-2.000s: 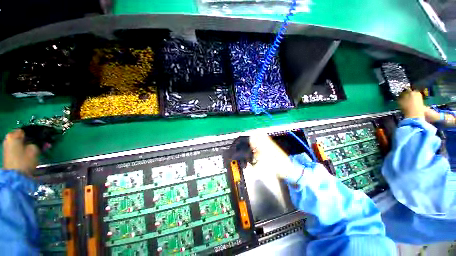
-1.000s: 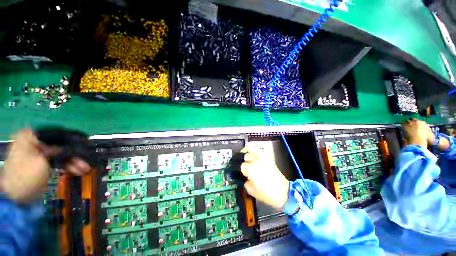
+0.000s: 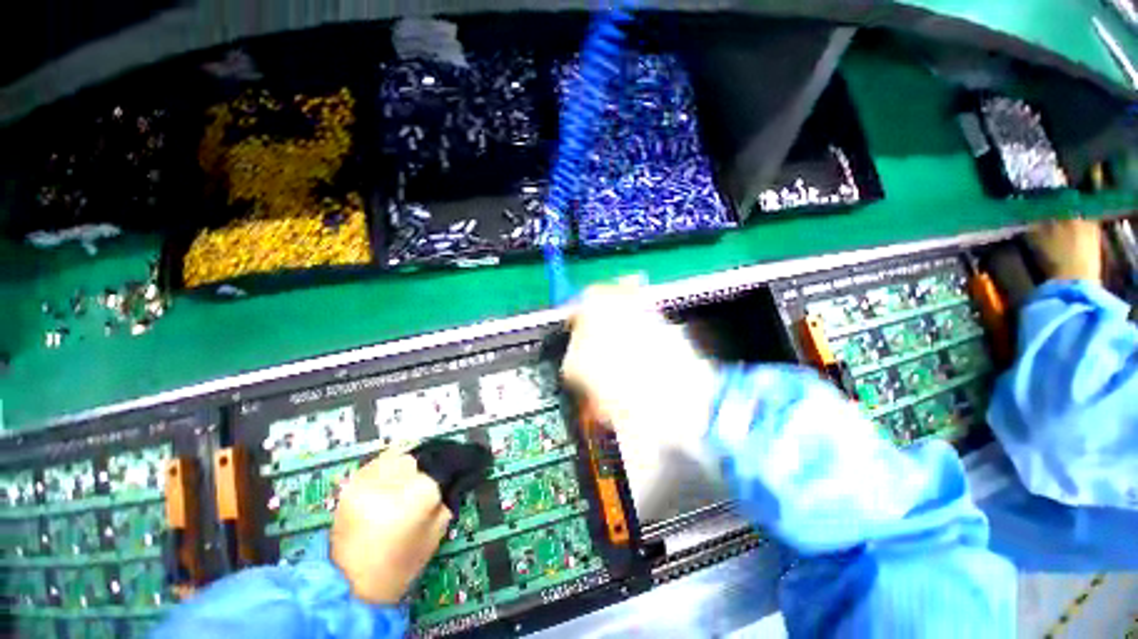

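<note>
A black pallet [image 3: 505, 615] with rows of green circuit boards [image 3: 545, 493] lies in front of me, with orange clamps [image 3: 608, 493] at its ends. My left hand [image 3: 393, 518] is over the middle of the boards, fingers bent, with black coverings on some fingertips. Whether it holds a part is hidden. My right hand [image 3: 630, 362] is blurred over the pallet's upper right corner, by the orange clamp. What it holds cannot be told.
Bins behind the line hold yellow parts [image 3: 275, 250], dark parts [image 3: 456, 125] and blue-violet parts [image 3: 649, 162]. Loose parts [image 3: 106, 310] lie on the green mat. A blue coiled cord [image 3: 577, 150] hangs down. Other pallets lie left and right. Another person's hand [image 3: 1067, 247] is far right.
My left hand has moved right from the pallet's left end to over the boards. My right hand stays near the upper right corner. The blue cord has swung left, and the view has shifted.
</note>
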